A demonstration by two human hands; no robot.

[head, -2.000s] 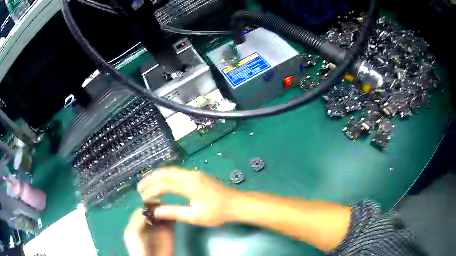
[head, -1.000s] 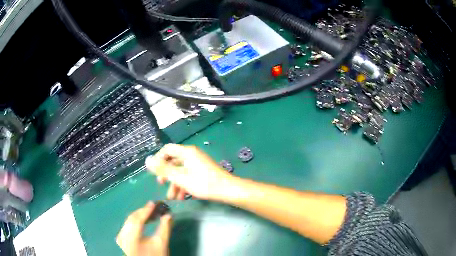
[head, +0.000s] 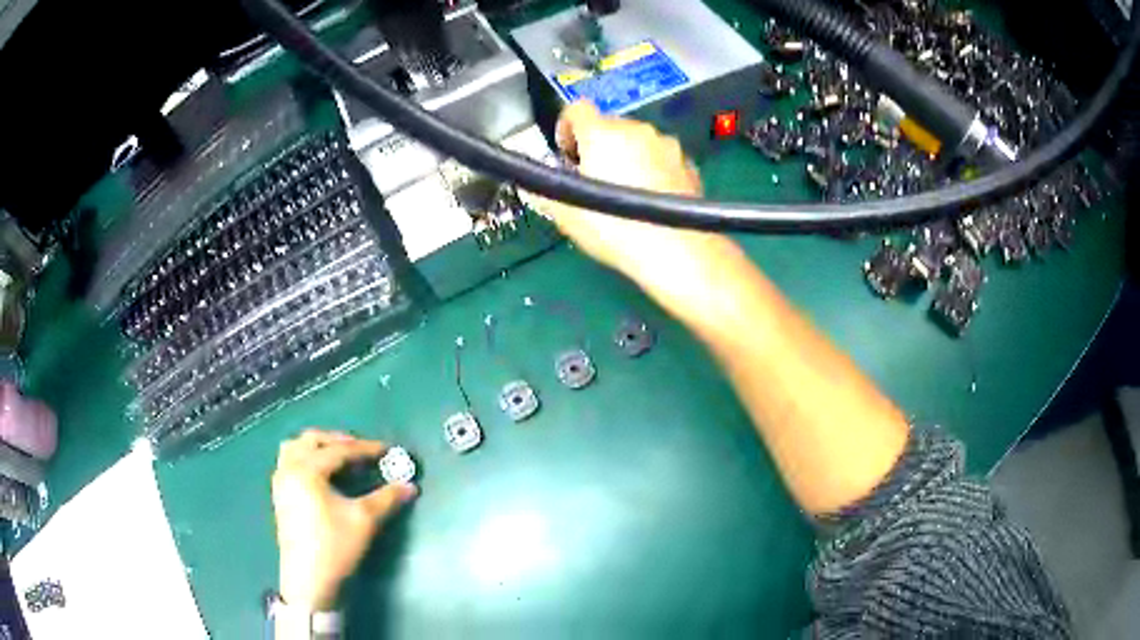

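Several small grey leaded modules (head: pixel 518 400) lie in a slanted row on the green mat, some with thin wire tails pointing up. My left hand (head: pixel 328 500) has thumb and fingertips around the leftmost module (head: pixel 396 466), on the mat. My right hand (head: pixel 623 156) is raised over the front of the grey metal box with the blue label, beside the feeder bin (head: pixel 481 206). The black cable crosses in front of it. Its fingers are bent, and whether they hold anything is hidden.
Stacked clear trays (head: pixel 256 275) of dark parts lie at left. The grey metal box (head: pixel 719 63) stands at the back. A black duct (head: pixel 875 63) hangs over a heap of dark boards (head: pixel 956 294) at right. A black cable (head: pixel 750 218) loops across. A white sheet (head: pixel 113 550) lies lower left.
My right hand has moved from near my left hand up to the grey box. My left hand now grips a module at the row's left end. More of the row shows.
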